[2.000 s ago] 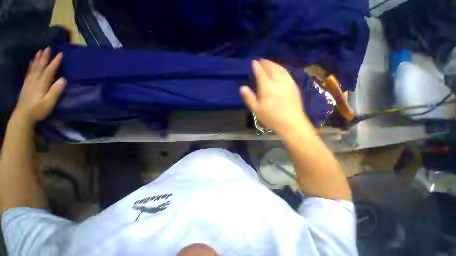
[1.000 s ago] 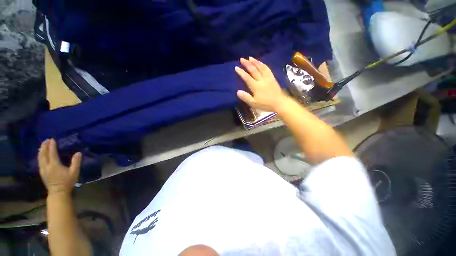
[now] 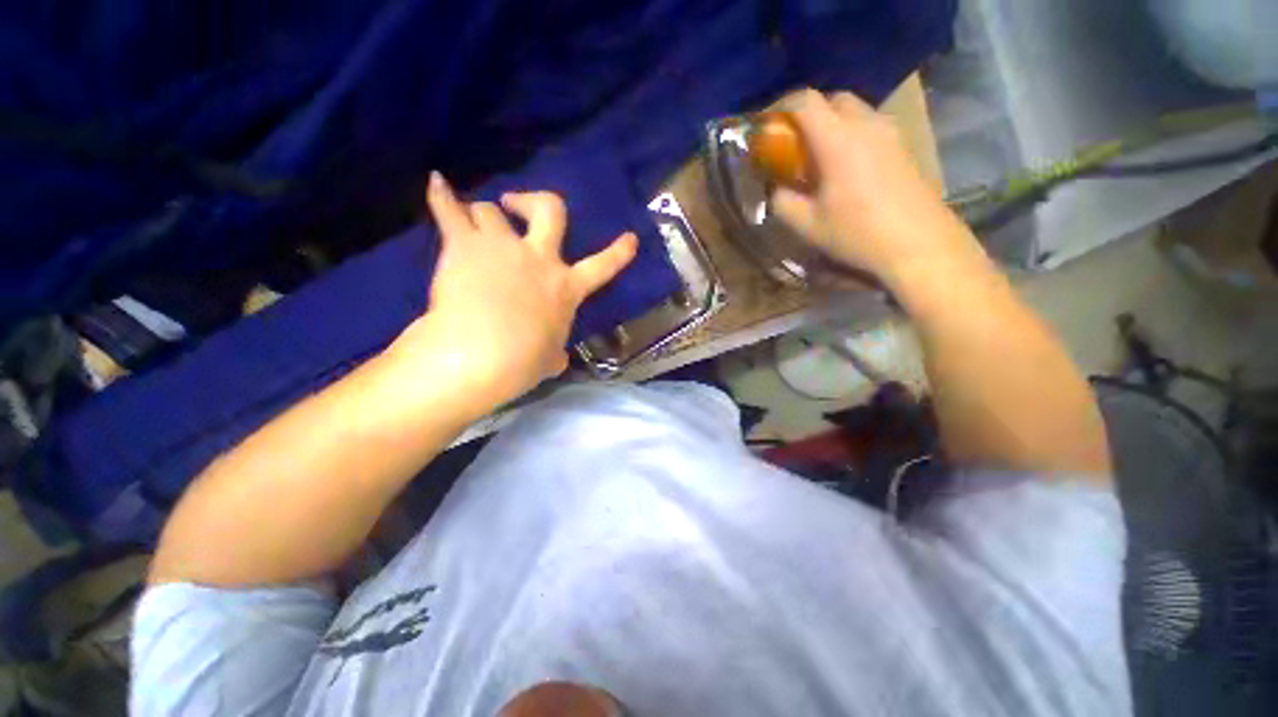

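Observation:
A navy garment (image 3: 280,350) lies as a long flat layer along the narrow board, which it covers. My left hand (image 3: 512,280) rests on the garment near its right end, fingers spread; whether it pinches the cloth cannot be told. My right hand (image 3: 862,182) is closed around the orange-brown handle of the steam iron (image 3: 732,154). The iron is over the tan-brown base board (image 3: 918,119), right of the shiny metal frame (image 3: 701,266). The garment's right end reaches this frame.
A heap of navy cloth (image 3: 323,84) lies behind the board. The yellow-green and black cord (image 3: 1065,179) runs right from the iron. A white rounded thing (image 3: 1233,35) is at the upper right. A dark fan (image 3: 1170,588) stands below right.
My right hand has moved off the garment and taken hold of the iron's handle. My left hand has moved right, from the garment's left end to near its right end. The view has shifted.

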